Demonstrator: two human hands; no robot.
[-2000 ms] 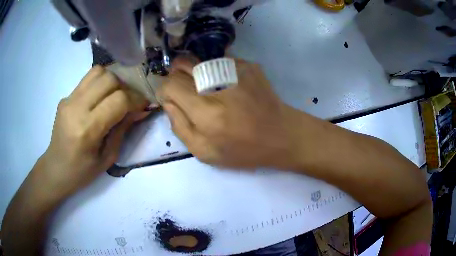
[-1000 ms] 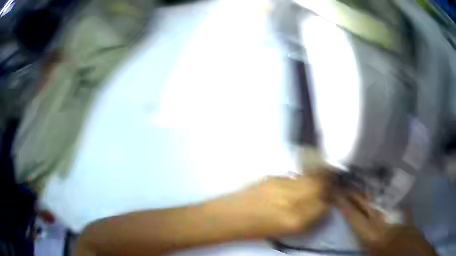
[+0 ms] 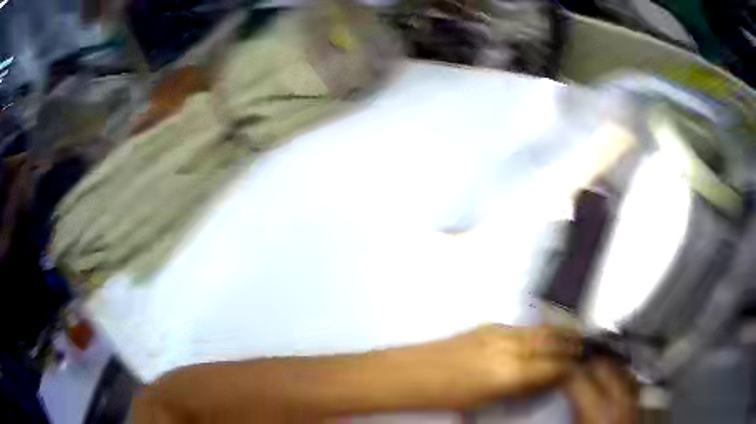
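The view is blurred. A dark brown strip (image 3: 579,248) lies on the white table beside the sewing machine's grey head (image 3: 696,257). My left hand (image 3: 518,358) reaches in from the lower left, at the near end of the strip, under the machine head. Its fingertips are blurred, so what they hold cannot be told. My right hand (image 3: 603,393) is partly in view at the bottom, close to my left hand, cut off by the edge and blurred. The needle area is hidden.
The white table (image 3: 315,240) is overexposed. Bunched khaki-green cloth (image 3: 149,186) lies along its left edge, with a rust-brown piece (image 3: 176,93) behind it. Another person's hand or arm (image 3: 609,153) seems to show, blurred, at the table's far right.
The view has swung left, away from the machine front, showing the left table and khaki cloth. My hands now appear at the lower right. A pale arm-like shape now shows beyond the dark strip.
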